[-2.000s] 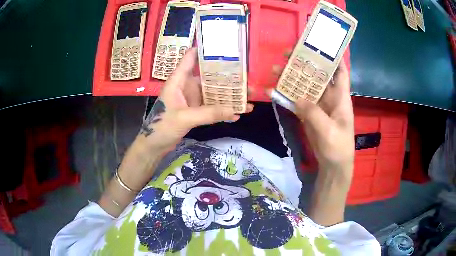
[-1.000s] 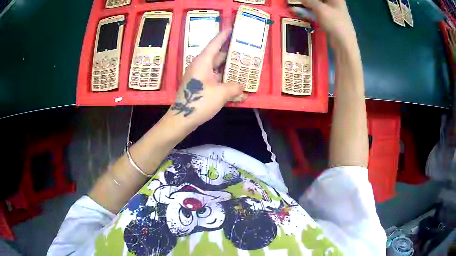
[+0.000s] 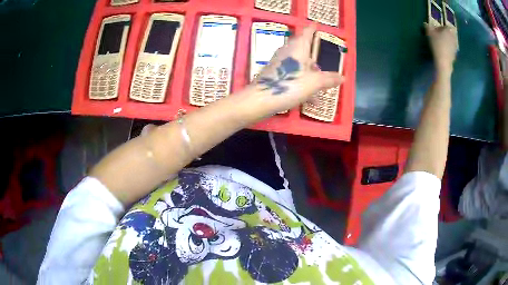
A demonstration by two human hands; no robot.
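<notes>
Gold keypad phones lie in pockets of the red tray [image 3: 217,114]. Two at left have dark screens; the middle phone [image 3: 213,61] and the one right of it [image 3: 268,42] have lit white screens. My left hand [image 3: 298,69] is over the rightmost front phone [image 3: 320,106], its thumb and fingers around the dark-screened phone, which tilts slightly. My right hand [image 3: 444,44] is stretched far to the upper right, at the lower ends of two gold phones [image 3: 443,15] lying side by side; its fingertips are too small to show a grip.
The tray lies on the dark green bench [image 3: 390,72], over its front edge. More phones show in the tray's back row, cut off by the top edge. Below the bench at right, a black device [image 3: 380,175] lies on a red surface.
The two lit phones, earlier in my hands, lie in the tray. My left hand has moved right to the rightmost phone. My right hand has moved from the tray's back row to the far right phones.
</notes>
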